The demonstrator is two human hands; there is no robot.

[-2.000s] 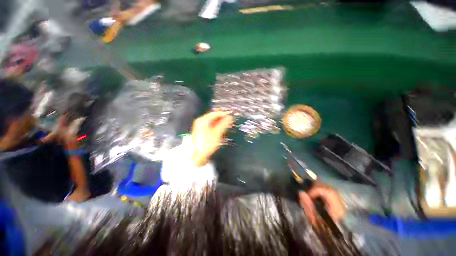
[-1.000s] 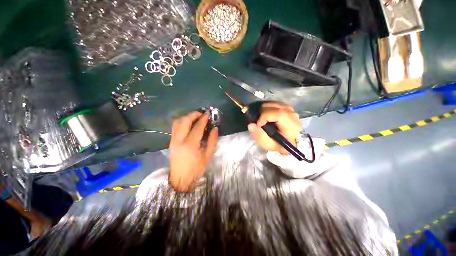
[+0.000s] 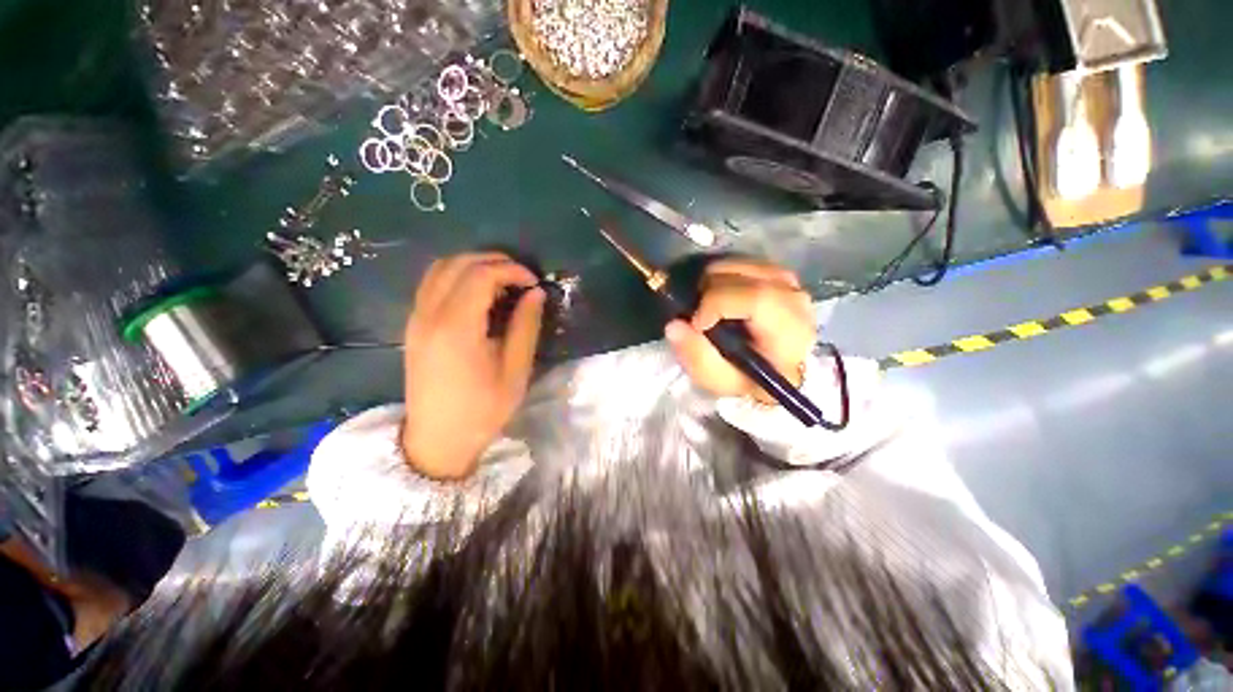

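My right hand (image 3: 746,331) holds the black soldering iron (image 3: 765,375). Its brass-coloured tip points up and left over the green bench, touching nothing. My left hand (image 3: 467,354) is at the bench edge with thumb and fingertips close together. The solder wire (image 3: 363,346) runs from the left towards it; whether the fingers pinch the wire or a small part is hidden. A small shiny piece (image 3: 565,288) lies just right of the fingertips. Metal rings (image 3: 430,135) lie in a loose pile, with small connector parts (image 3: 318,257) left and below them.
Tweezers (image 3: 642,200) lie above the iron tip. A black open box (image 3: 811,122) with a cord stands right of them. The solder spool (image 3: 189,345) and clear plastic trays (image 3: 81,270) are at left. The blister tray (image 3: 277,68) and round tub (image 3: 591,89) are behind. A person's arm shows lower left.
My left hand has moved left, away from the iron, and its fingertips have drawn closer together. My right hand still holds the iron in nearly the same place. The view has shifted slightly.
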